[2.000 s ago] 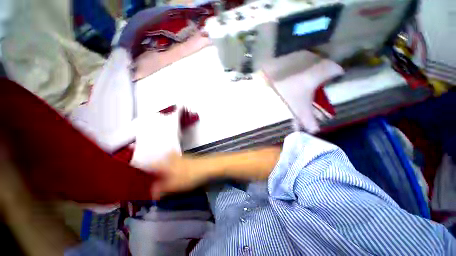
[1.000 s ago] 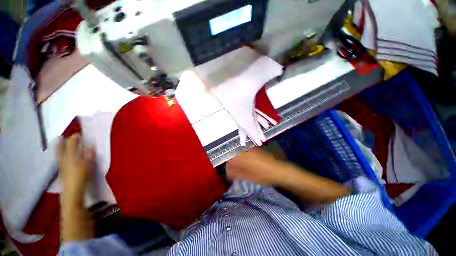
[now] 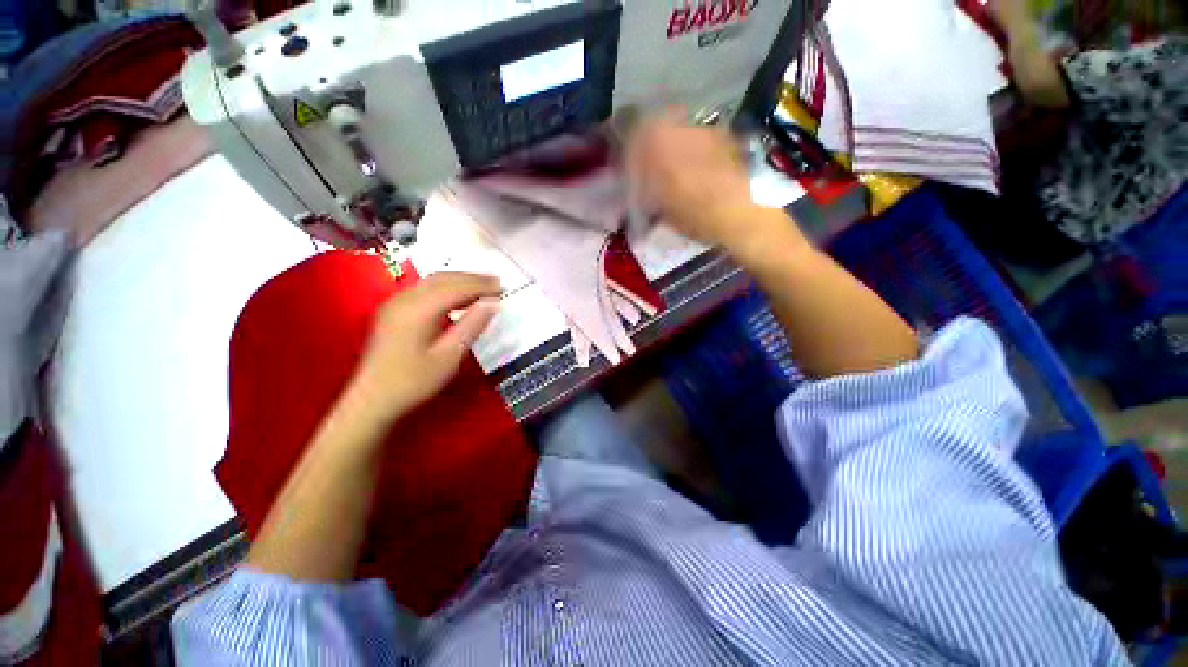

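A large red panel point(image 3: 293, 352) lies with its top edge at the presser foot and needle point(image 3: 395, 248), and hangs over the table's front edge. My left hand point(image 3: 424, 341) rests on the panel's upper right, fingers spread a little toward the needle plate. My right hand point(image 3: 684, 176), blurred, is over the far end of the small pale pink and red pieces point(image 3: 567, 261), right of the needle. Whether its fingers grip a piece is unclear. The white sewing machine head point(image 3: 313, 91) stands behind the panel.
A control panel point(image 3: 521, 85) is on the head. A red and black tool point(image 3: 814, 170) lies at the table's right end. A blue basket point(image 3: 964, 293) stands below right. Red and grey pieces point(image 3: 26, 521) hang at the left. Another person's arm point(image 3: 1029, 59) shows upper right.
My left hand has moved right, from a pale piece on the left onto the red panel. That pale piece has left its place. My right hand has moved up from the front edge to the small pieces.
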